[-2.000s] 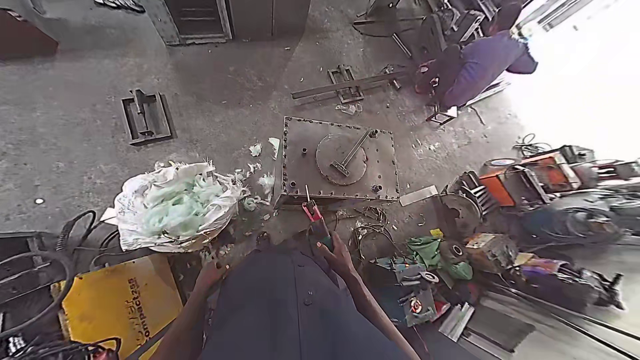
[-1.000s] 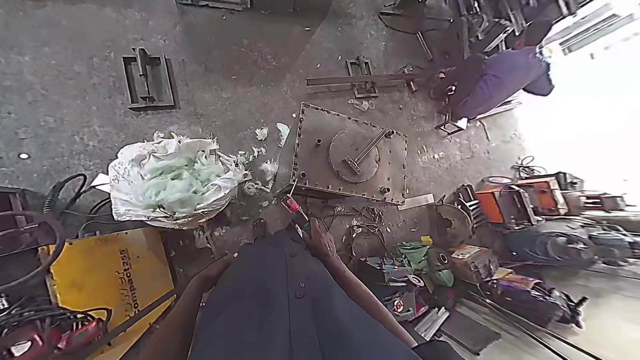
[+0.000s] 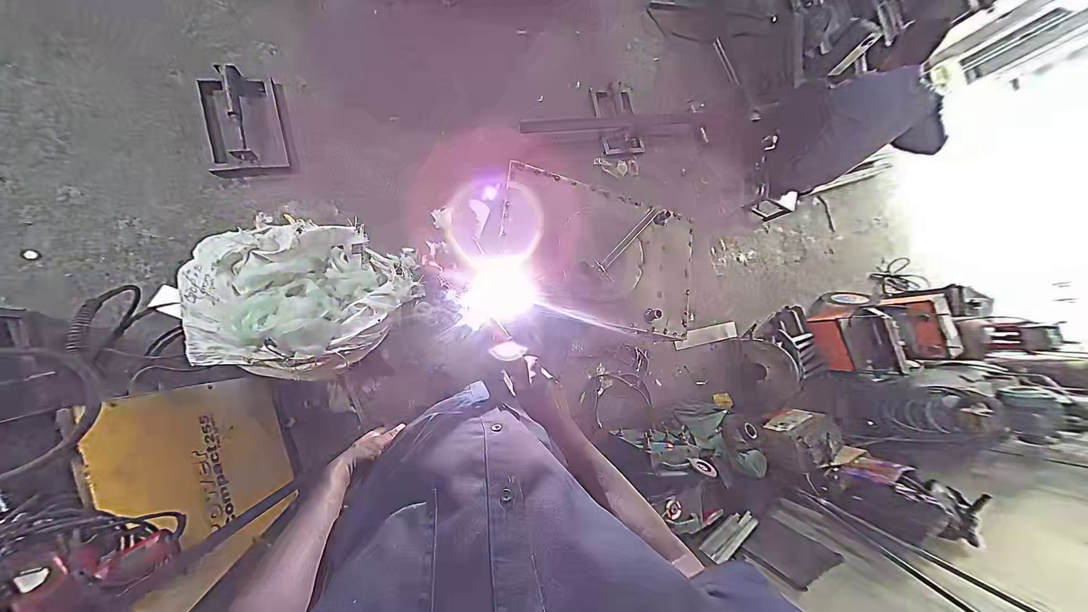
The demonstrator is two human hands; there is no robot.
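A blinding white welding arc (image 3: 501, 291) burns at the near left corner of a square steel plate assembly (image 3: 671, 272), which has studs or bolts along its edges and a round disc with a bar on top. My right hand (image 3: 535, 382) is just below the glare, closed around a welding electrode holder; the glare hides most of the holder, and part of the rod shows above it. My left hand (image 3: 374, 444) rests low beside my dark work coat, to the left, with no object visible in it.
A white sack of pale green fibrous material (image 3: 297, 297) stands left, above a yellow welding machine (image 3: 187, 467) and cables. A steel frame (image 3: 246, 123) lies upper left. Orange machines (image 3: 858, 336), tools and scrap crowd the right. A person (image 3: 850, 127) is bent over at upper right.
A bright arc has appeared at the plate's near left corner, where none showed before. The red electrode holder in my right hand is now largely lost in glare.
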